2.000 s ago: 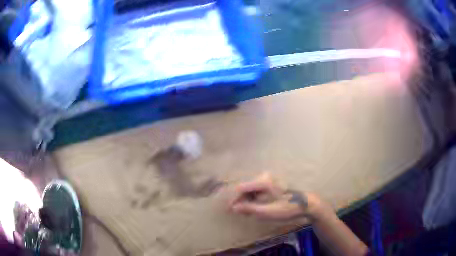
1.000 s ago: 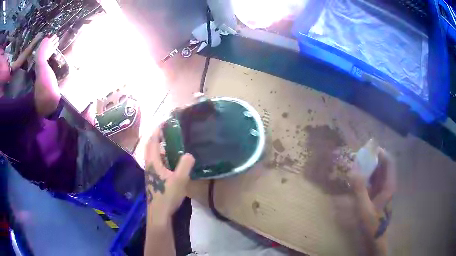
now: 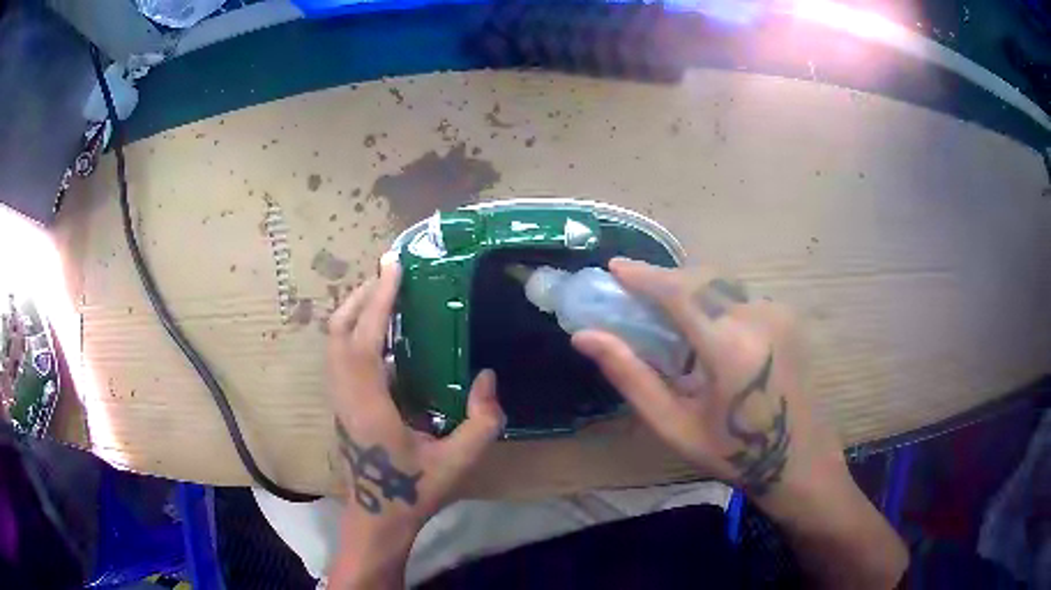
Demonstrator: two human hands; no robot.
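Observation:
A glossy green housing [image 3: 432,334] with a pale rim and a recessed dark centre lies on the cardboard in front of me. My left hand [image 3: 403,426] grips its left end, the thumb over the near edge. My right hand [image 3: 715,380] holds a small translucent squeeze bottle [image 3: 617,314] tilted over the housing. The bottle's yellowish tip points left, at the upper left corner of the dark centre. Whether the tip touches, or any liquid comes out, I cannot tell. The right hand and bottle hide the housing's right part.
Tan cardboard [image 3: 853,231] with dark wet stains [image 3: 438,182] covers the bench. A black cable [image 3: 173,323] curves down its left side. A blue tray's edge [image 3: 403,9] and dark ribbed parts [image 3: 576,40] are behind. Another green housing [image 3: 29,369] is at the far left.
The housing, held in my left hand before, is now on the cardboard in the middle. My right hand has brought the squeeze bottle over it. The view has turned and now looks down more.

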